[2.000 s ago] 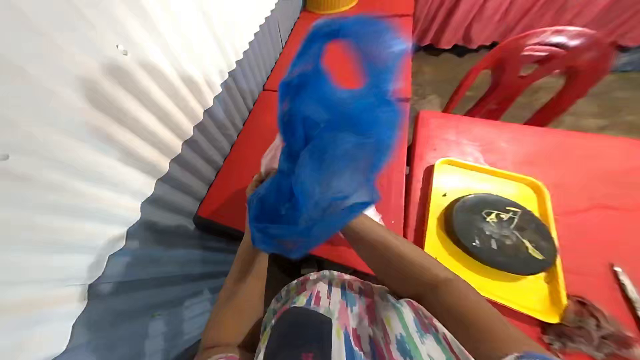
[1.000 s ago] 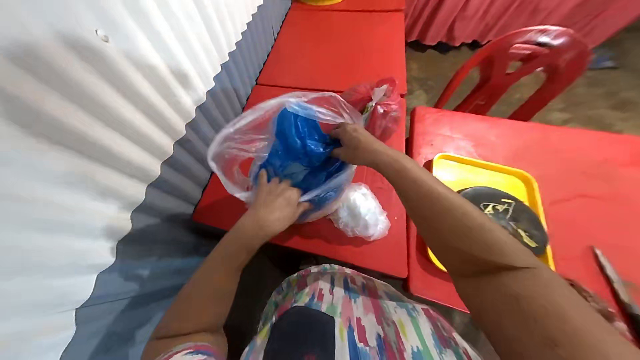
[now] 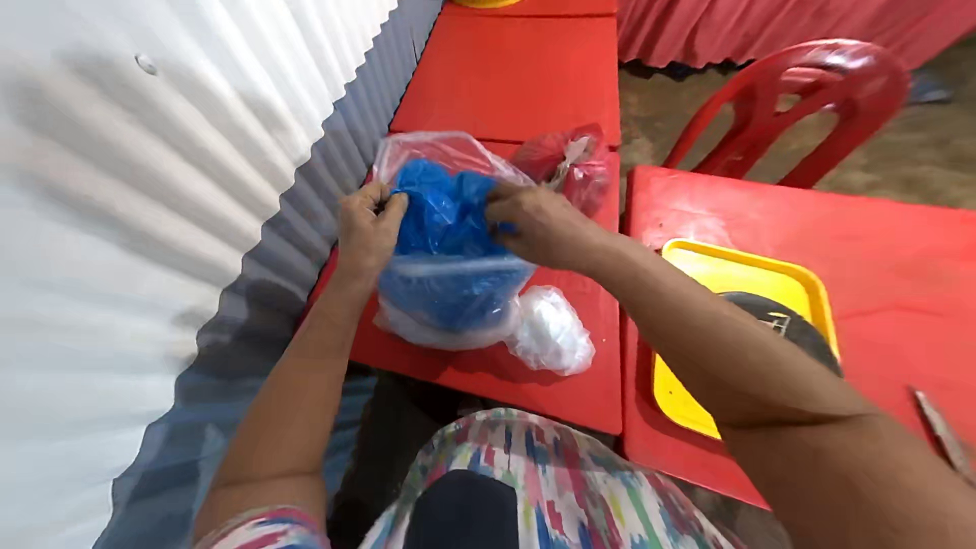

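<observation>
A blue plastic bag [image 3: 438, 217] lies bunched inside a larger clear plastic bag [image 3: 450, 335] on the red table. My left hand [image 3: 370, 225] pinches the left side of the blue bag near the clear bag's rim. On the other side, my right hand [image 3: 537, 225] grips the blue plastic, its fingertips partly hidden. A crumpled bundle of clear plastic [image 3: 553, 332] rests against the lower right of the clear bag. Behind my right hand is a red translucent plastic bag [image 3: 587, 171] with a gathered top.
White corrugated sheeting [image 3: 191, 152] rises along the left. At right, a second red table [image 3: 900, 259] holds a yellow tray [image 3: 682, 396] with a round black object [image 3: 793, 328], and a knife-like metal tool [image 3: 942, 435]. A red plastic chair [image 3: 816, 99] stands behind it.
The blue bag, held up open over the table two seconds ago, is now down inside the clear bag. Since one second ago, my left hand has moved up to the bag's left side.
</observation>
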